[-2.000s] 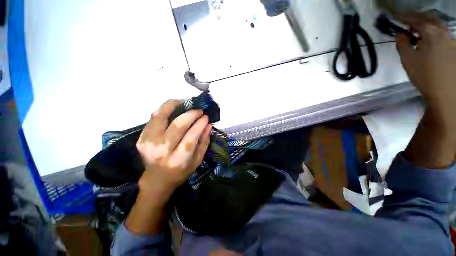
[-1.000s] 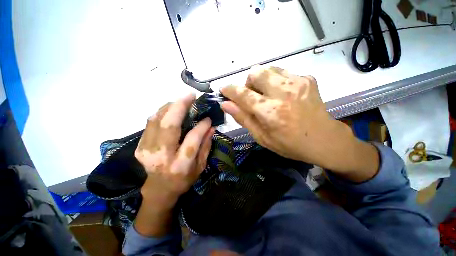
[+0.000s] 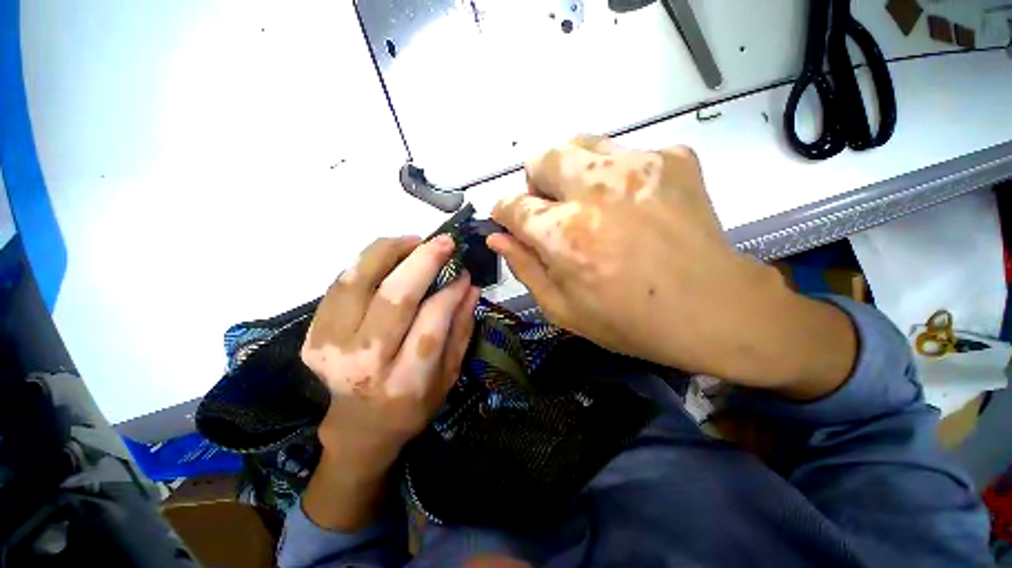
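The dark patterned garment piece (image 3: 522,444) lies bunched in the lap and against the table edge. My left hand (image 3: 388,333) pinches a small dark folded part (image 3: 481,261) of it just over the edge. My right hand (image 3: 633,244) is closed at the right side of this fold, thumb and fingertips together. It holds a small dark tool, apparently thread snips, mostly hidden inside the hand. Only a dark bit shows between the fingertips and the fold. Whether its blades are open or closed cannot be seen.
Black-handled shears (image 3: 841,94) lie at the upper right, beside small brown swatches (image 3: 941,28). A slim metal tool (image 3: 695,44) lies on the machine bed. A rounded grey tab (image 3: 431,189) is just beyond the fold. Brass-coloured scissors (image 3: 938,335) lie lower right.
My right hand has come from the upper right, where it held the small dark tool, to the fold. Shiny metal seen at its fingertips one second ago is now hidden. My left hand keeps its pinch.
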